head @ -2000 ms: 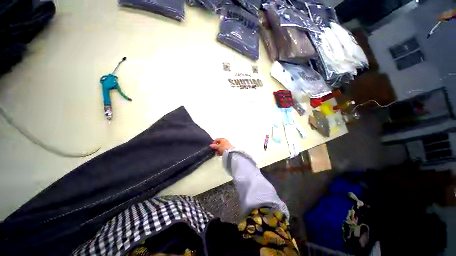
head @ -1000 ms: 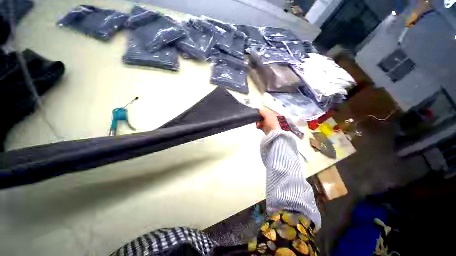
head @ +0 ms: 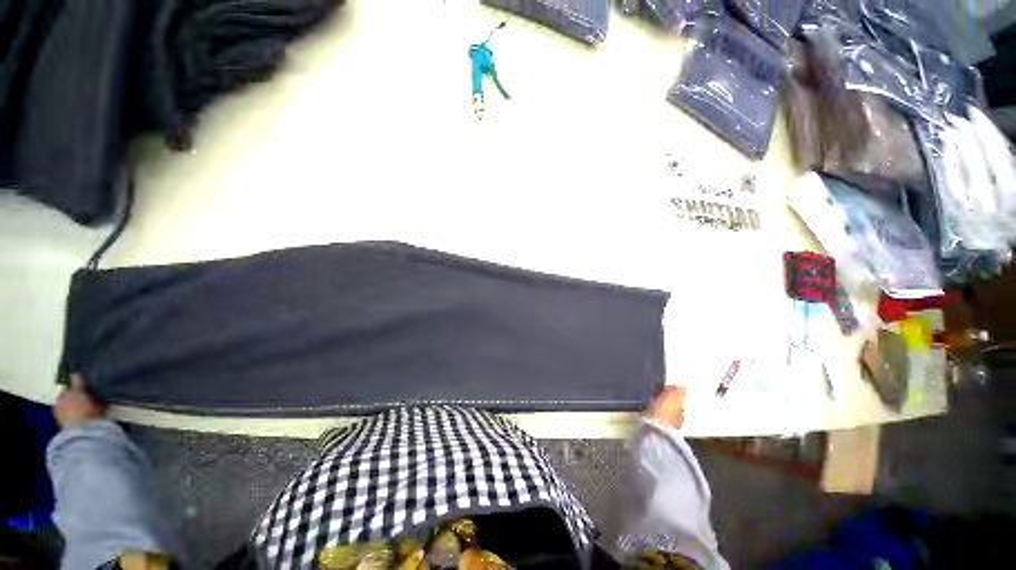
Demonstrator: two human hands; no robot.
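Charcoal trousers point(head: 368, 323) lie flat and folded lengthwise along the front of the cream table, with a pale stitched seam along the near edge. My left hand point(head: 80, 405) holds the near corner at the waistband end. A thin dark drawstring point(head: 115, 232) runs up from that end. My right hand point(head: 666, 408) is at the near corner of the hem end and grips it. Both hands are small and partly blurred.
A teal air blow gun point(head: 482, 76) lies beyond the trousers. A dark trouser pile point(head: 78, 100) is at upper left. Packed trousers point(head: 730, 84) are at upper right. A printed polybag point(head: 715, 212), a checked red-black pouch point(head: 810, 276) and a small pen-like object point(head: 728, 379) lie at right.
The trouser leg, lifted and stretched one second ago, now lies flat. My right hand has come down to the near table edge. My left hand has come into view. The camera view has turned left.
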